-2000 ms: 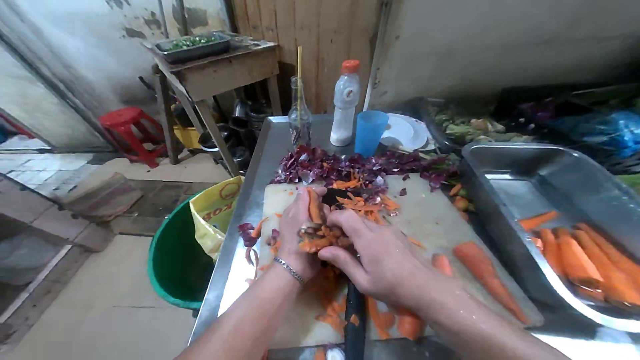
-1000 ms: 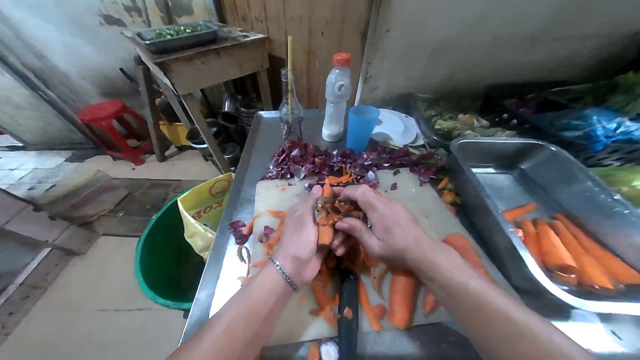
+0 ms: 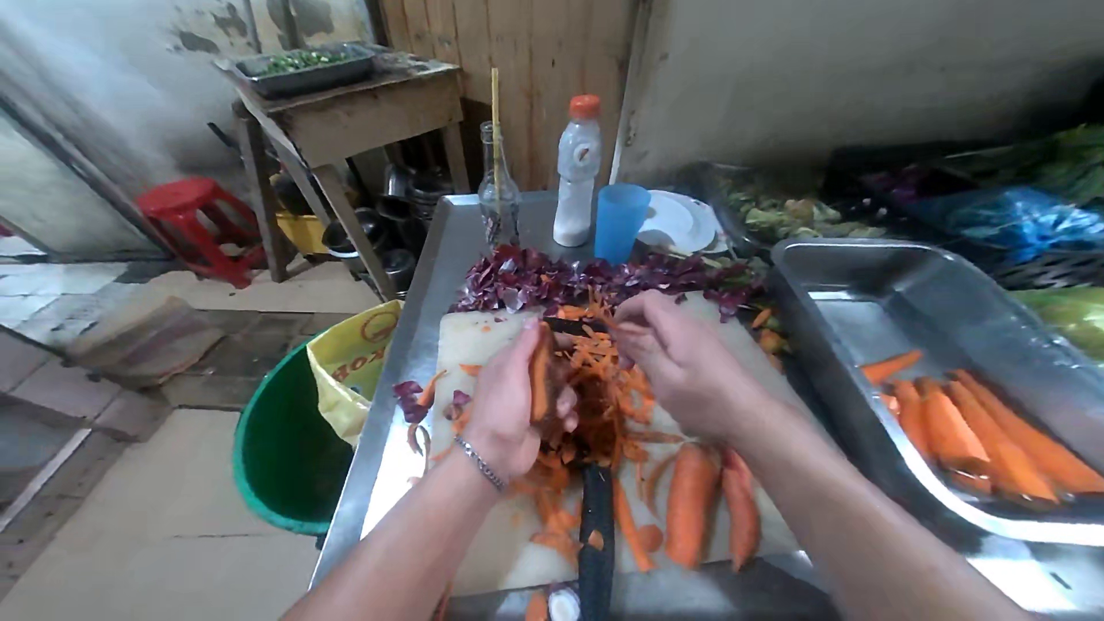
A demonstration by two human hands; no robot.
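My left hand (image 3: 516, 401), with a chain bracelet at the wrist, holds a carrot (image 3: 541, 373) upright over a white cutting board (image 3: 470, 341). Just right of it is my right hand (image 3: 668, 358), its fingers bent beside a heap of orange carrot peelings (image 3: 634, 392); whether it holds something is hidden. A black handle (image 3: 596, 526) lies on the board below the heap, its other end covered by peelings. Beyond, another dark object (image 3: 573, 327) shows between the hands. Two whole carrots (image 3: 693, 504) lie at the board's near right. Purple peelings (image 3: 552, 280) line the far edge.
A steel pan (image 3: 871, 259) with several carrots (image 3: 953, 427) stands at the right. Behind the board are a glass bottle (image 3: 498, 198), a plastic bottle (image 3: 577, 177), a blue cup (image 3: 621, 222) and white plates (image 3: 677, 222). A green tub (image 3: 280, 440) with a yellow bag (image 3: 354, 366) is at the left.
My hands, close together around the carrot and peelings a second ago, are now apart. The right one has moved away from the left, and the heap between them is uncovered.
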